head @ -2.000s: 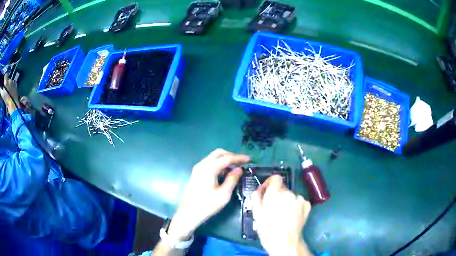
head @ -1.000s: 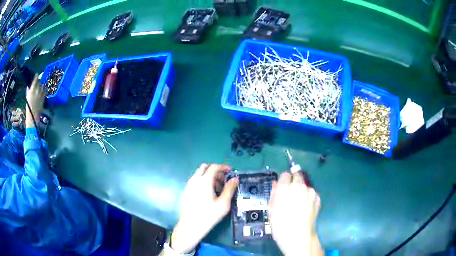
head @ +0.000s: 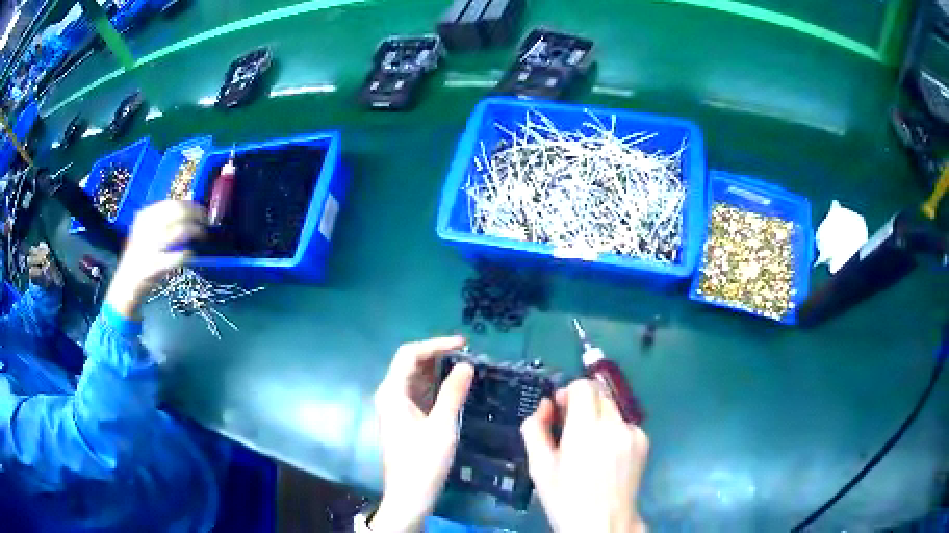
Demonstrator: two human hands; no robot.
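Observation:
A black open camera housing (head: 491, 427) is in front of me at the bottom centre, slightly tilted, its compartmented inside facing up. My left hand (head: 421, 427) grips its left edge, thumb on the upper left corner. My right hand (head: 585, 448) is at its right edge, with thumb and fingers closed around the upper right side. Any small part between those fingers is hidden. A dark-red bottle (head: 616, 387) with a pale needle tip lies just beyond my right hand, its lower end close to my knuckles.
Small black rings (head: 493, 302) lie below the large blue bin (head: 567, 253) of white leads. A bin of brass pieces (head: 747, 260), white tissue (head: 841, 237) and black screwdriver (head: 858, 269) are at right. Housings (head: 403, 71) line the far side. A blue-sleeved person's hand (head: 156, 250) is at left.
The housing has turned slightly and tilted between my hands. My right hand has shifted from beside the bottle to the housing's right edge. The other person's hand has moved right, over the loose leads.

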